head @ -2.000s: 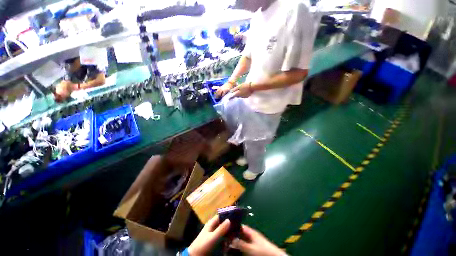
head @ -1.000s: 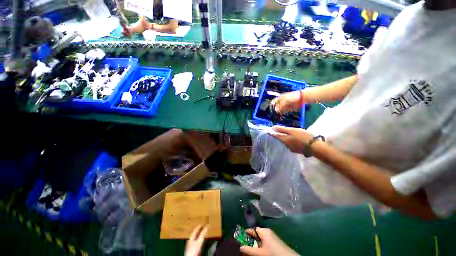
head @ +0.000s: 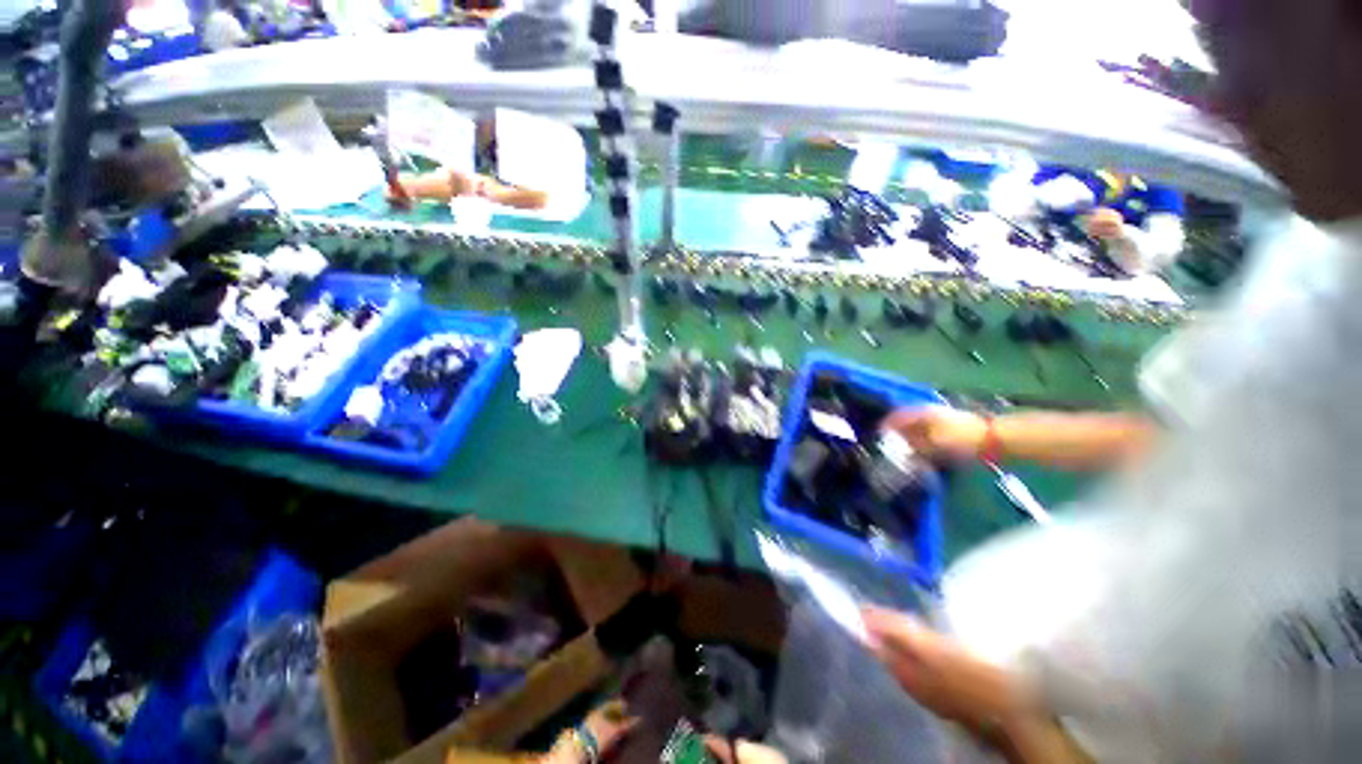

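My left hand (head: 601, 730) is at the bottom edge, small and partly cut off, beside a dark blurred object (head: 647, 708); whether it grips that object cannot be told. My right hand (head: 738, 749) is also cut off by the bottom edge. Its fingers are on a small green circuit board (head: 687, 743), which lies between my two hands. The lower part of the board is out of the picture.
An open brown carton (head: 359, 657) stands below the green bench (head: 598, 500). Blue bins (head: 937, 540) on the bench hold dark and white parts. A person in a white shirt (head: 1180, 597) stands at right, one hand at a bin, the other on a clear bag (head: 837, 672).
The view has turned and tilted up toward the bench. My hands now sit lower and closer together. The cardboard flap beneath them has mostly left the picture.
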